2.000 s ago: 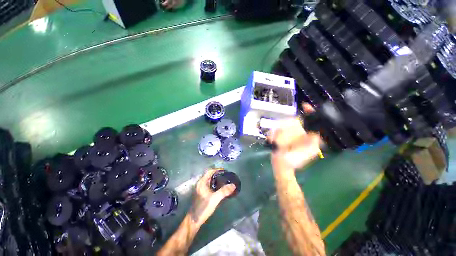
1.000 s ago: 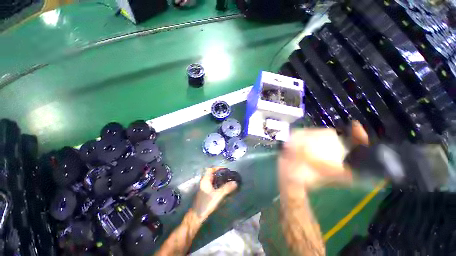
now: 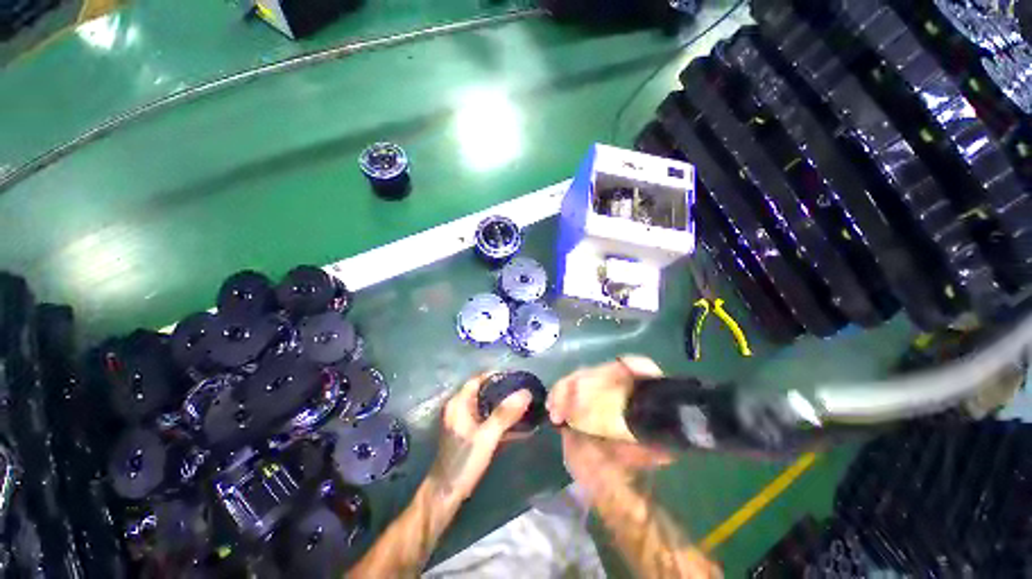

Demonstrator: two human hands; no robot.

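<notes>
My left hand [image 3: 470, 432] holds a short black round housing assembly [image 3: 512, 402] low over the bench, its thumb across it. My right hand [image 3: 600, 413] is shut on a thick black electric screwdriver [image 3: 724, 414]. The screwdriver lies sideways, with its pale sleeved line running off to the right. Its tip is hidden by my right hand, right beside the assembly; I cannot tell if it touches. The white and blue screw feeder [image 3: 628, 232] stands beyond, with metal bits in its open top.
Black end covers [image 3: 367, 450] are heaped at left; three greyer discs [image 3: 484, 320] lie near the feeder. Two ringed assemblies [image 3: 385, 165] stand farther off. Yellow-handled pliers [image 3: 717, 327] lie right of the feeder. Black trays [image 3: 792, 170] are stacked at right. A crumpled pale sheet [image 3: 521, 545] lies at the near edge.
My right hand has come back left from the feeder area with the screwdriver, beside the held assembly. The pliers are now uncovered. The farther standing assembly has shifted left along the green surface.
</notes>
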